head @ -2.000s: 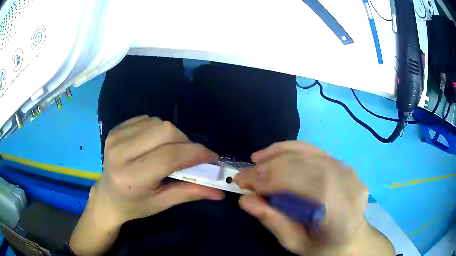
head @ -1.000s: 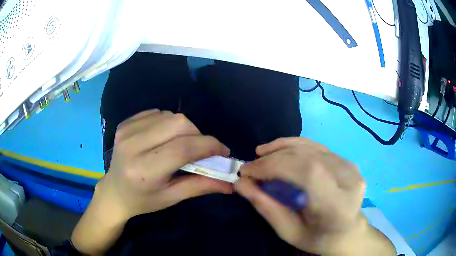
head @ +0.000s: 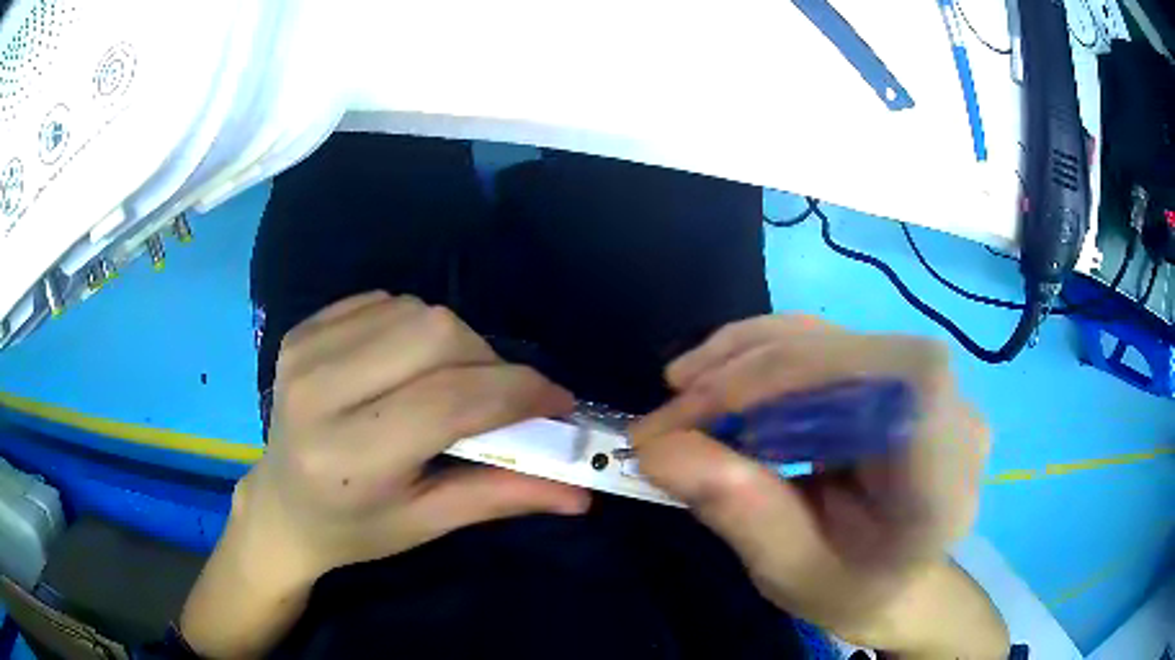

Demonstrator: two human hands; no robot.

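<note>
A white device casing (head: 522, 442) is held edge-on over the dark-clothed lap. My left hand (head: 387, 426) grips its left part between thumb and fingers. A small black screw hole (head: 599, 460) shows mid-edge. My right hand (head: 825, 477) holds a screwdriver with a translucent blue-purple handle (head: 825, 423), slightly blurred. Its thin tip lies just right of the hole, at the casing edge; I cannot tell whether it touches. The right fingers cover the casing's right end.
The white worktable (head: 580, 77) spans the top, with a flat dark blade (head: 857, 54) and a slim blue tool (head: 966, 90). A black corded tool (head: 1057, 155) lies at its right edge, cable hanging down. White units (head: 168, 103) stand at upper left.
The screwdriver handle has swung upward and right, from pointing down-right to nearly level. My right hand has opened a little around it. The screw hole shows again, after being mostly covered one second ago.
</note>
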